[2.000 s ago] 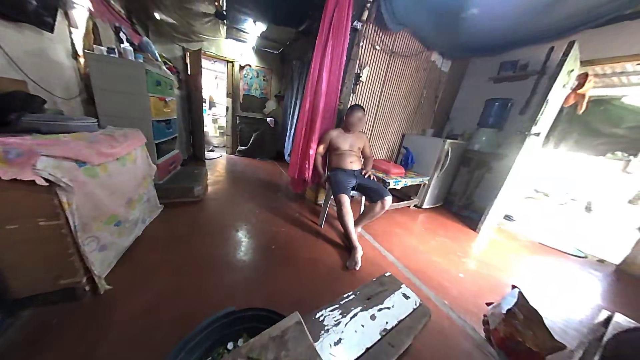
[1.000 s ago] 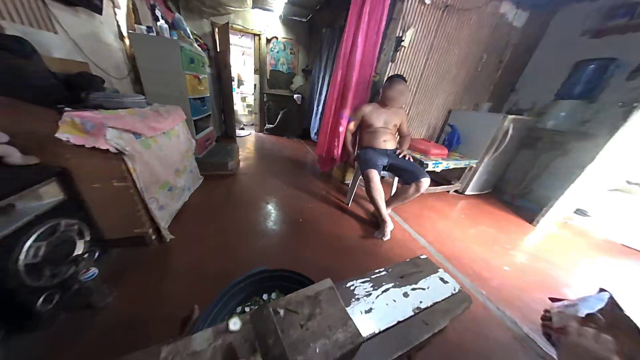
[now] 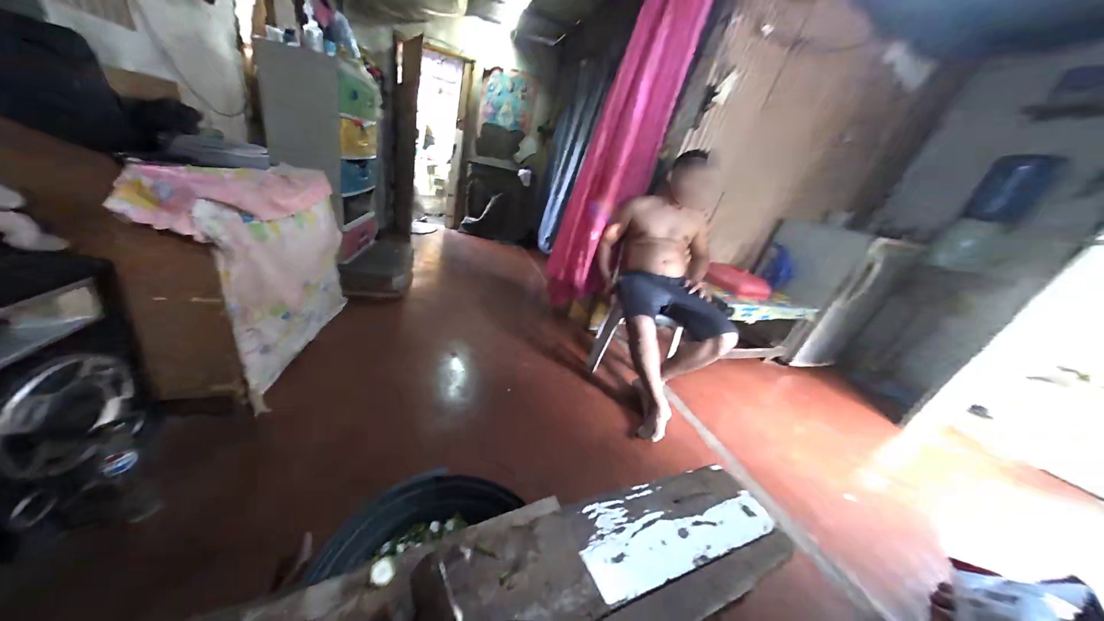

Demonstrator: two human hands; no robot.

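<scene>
A worn wooden bench or board point(image 3: 504, 561) with a patch of peeling white paint crosses the bottom of the head view. Behind its left part is a dark round tub point(image 3: 379, 517) holding small green and white pieces; a pale round piece point(image 3: 382, 571) shows at the bench's edge. At the bottom right corner lies a crumpled plastic bag point(image 3: 1018, 599), cut off by the frame. Dark brown, finger-like shapes touch its left side, too blurred to tell whether they are my right hand. My left hand is not in view.
A person point(image 3: 664, 250) sits on a plastic chair point(image 3: 606, 336) beside a pink curtain point(image 3: 617, 155). A cloth-draped wooden cabinet point(image 3: 185, 319) and a loudspeaker point(image 3: 69, 414) stand left. Behind the person is a low table point(image 3: 789, 312) bearing a red case point(image 3: 737, 281).
The view has swung left, bringing the loudspeaker in at the left edge. The plastic bag now shows only partly at the bottom right corner. The seated person remains in the chair.
</scene>
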